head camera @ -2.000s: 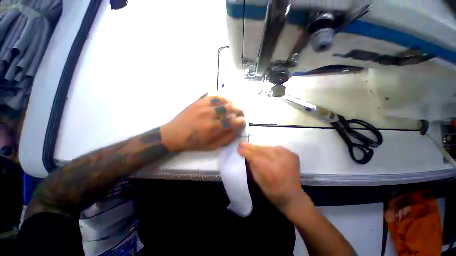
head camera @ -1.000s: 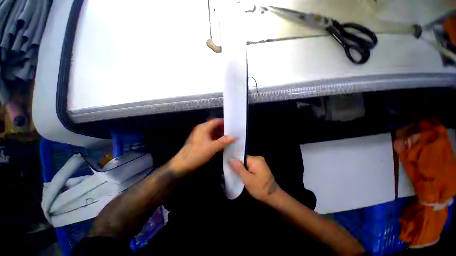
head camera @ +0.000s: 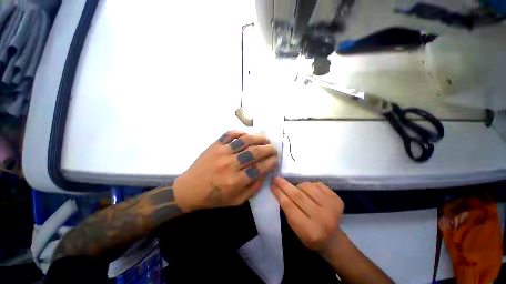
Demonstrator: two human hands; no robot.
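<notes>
A long white band (head camera: pixel 268 224) runs from the glare under the machine head (head camera: pixel 310 33), over the table's front edge and down over the black-clothed lap. My left hand (head camera: pixel 236 166) lies on the band at the table edge, fingers bent over it. My right hand (head camera: pixel 308 211) pinches the band's right edge between thumb and fingers, just below my left hand. The needle area is washed out by bright light, so the band's far end cannot be made out.
Shears (head camera: pixel 402 121) with black handles lie right of the needle, blades towards it. A thin guide with a tan tip (head camera: pixel 243 116) is left of the band. A loose thread (head camera: pixel 290 147) lies right of it. Grey fabric (head camera: pixel 25 55) hangs upper left, an orange bundle (head camera: pixel 474 238) lower right.
The view has tilted up, bringing the machine head back into view. Both hands have moved up the band from the lap to the table edge, the left now lying over it.
</notes>
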